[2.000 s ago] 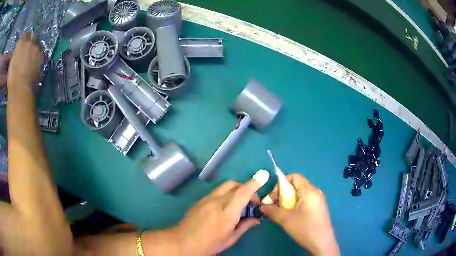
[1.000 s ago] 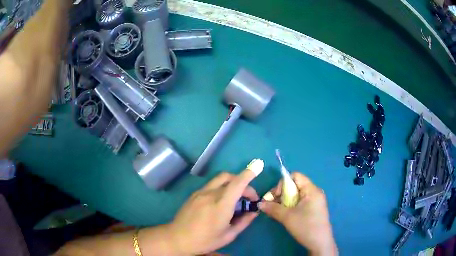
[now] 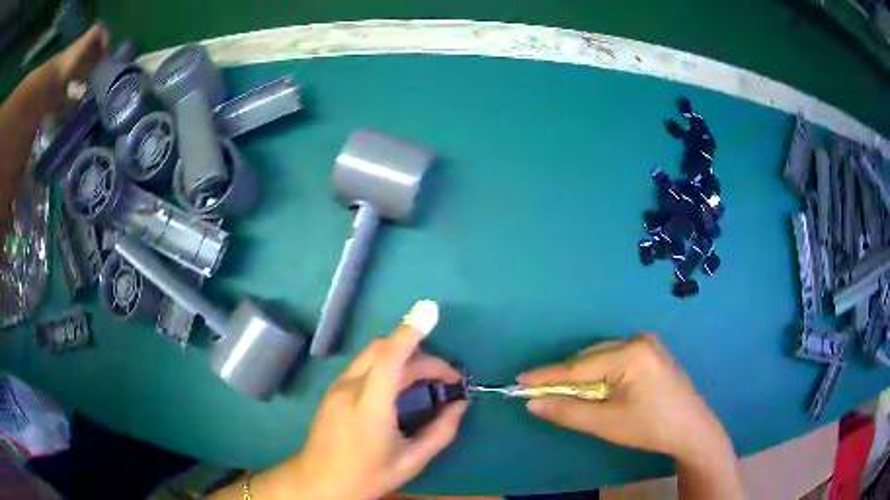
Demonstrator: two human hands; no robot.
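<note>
My left hand (image 3: 376, 420), with a white finger cot on one fingertip, holds a dark handle piece (image 3: 420, 404) near the mat's front edge. My right hand (image 3: 634, 395) holds a small screwdriver (image 3: 566, 391) by its yellow handle. The screwdriver lies level, and its thin shaft points left with the tip at the right end of the dark piece. The fingers hide part of the dark piece, and I cannot tell whether the tip is inside it.
Grey blower bodies (image 3: 385, 174) lie mid-left, with a pile of several more (image 3: 151, 146) at far left. Black caps (image 3: 683, 210) lie right of centre; grey handle covers (image 3: 825, 234) at far right. A white rail (image 3: 468, 39) runs behind. Another person's arm (image 3: 29, 107) reaches in at upper left.
The view has shifted, so the bench items sit further left and higher. The screwdriver has turned from pointing up to pointing left, its tip now at the dark piece. The other person's arm has moved.
</note>
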